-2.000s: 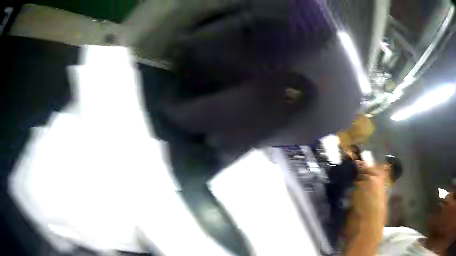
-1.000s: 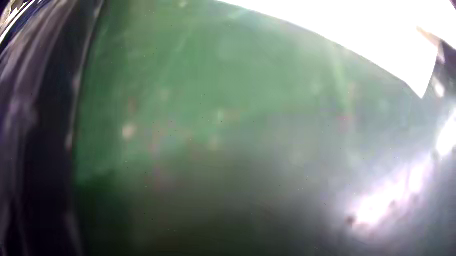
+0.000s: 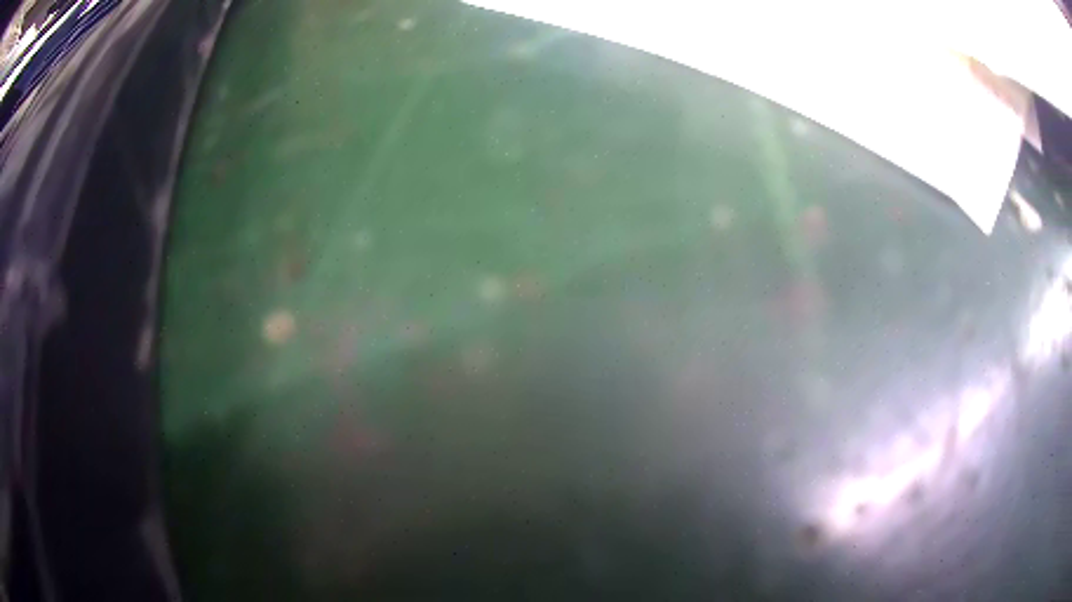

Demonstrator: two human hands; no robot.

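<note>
The green bench mat [image 3: 506,235] fills most of the view, very close to the camera and blurred, with small pale specks on it. A large white sheet [image 3: 752,41], overexposed, lies across the top right, and its pointed corner hangs down at the right. I cannot tell whether it is one sheet or a stack. Neither my left hand nor my right hand is in view.
A dark grey band [image 3: 88,318], probably the bench edge, runs down the left side. A bright light reflection lies on the mat at the lower right. Small blurred items show at the top left corner and the right rim.
Two seconds ago the view showed white sheets, a large dark grey shape, ceiling lights and people; now it is close over the green mat. Since one second ago it has shifted only slightly.
</note>
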